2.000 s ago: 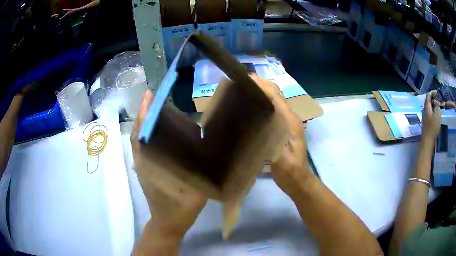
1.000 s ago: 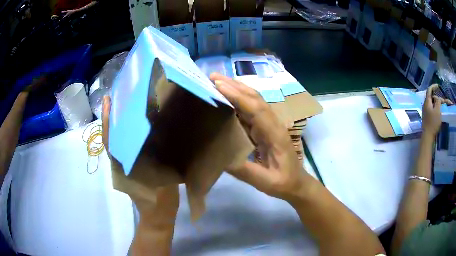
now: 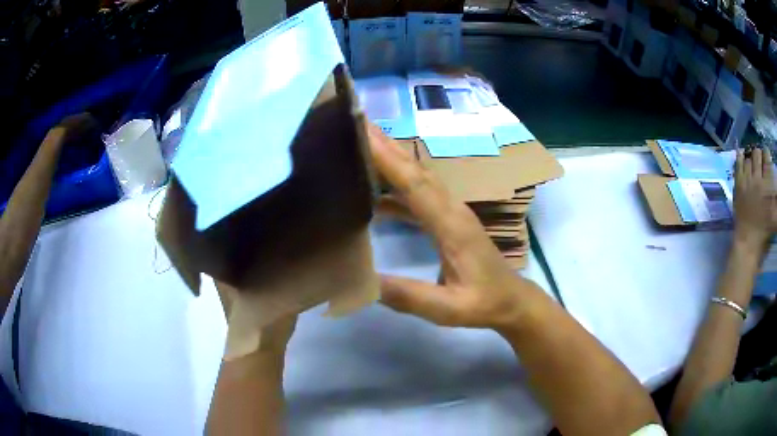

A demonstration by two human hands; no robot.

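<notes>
A light blue humidifier box (image 3: 256,111) is held in the air above the bench, erected, its open end with a dark brown inside facing me and brown flaps hanging below. My right hand (image 3: 451,247) is against the box's right side, thumb and fingers spread along its edge. My left hand (image 3: 277,328) is under and behind the box, mostly hidden by it; only the wrist and part of the hand show. A stack of flat boxes (image 3: 477,170) lies behind my right hand, brown layered edges with blue-white printed tops.
Erected boxes (image 3: 377,44) stand behind the stack, with more at the far right by the green conveyor (image 3: 545,94). A blue tray (image 3: 77,183) and bagged white cylinder (image 3: 136,157) are at left. Neighbours' arms reach in at left and right; flat boxes (image 3: 699,187) lie at right.
The box has turned so its blue printed face shows more, and it has risen. My right hand's fingers have moved from its top edge to its right side. The right neighbour's hand has shifted.
</notes>
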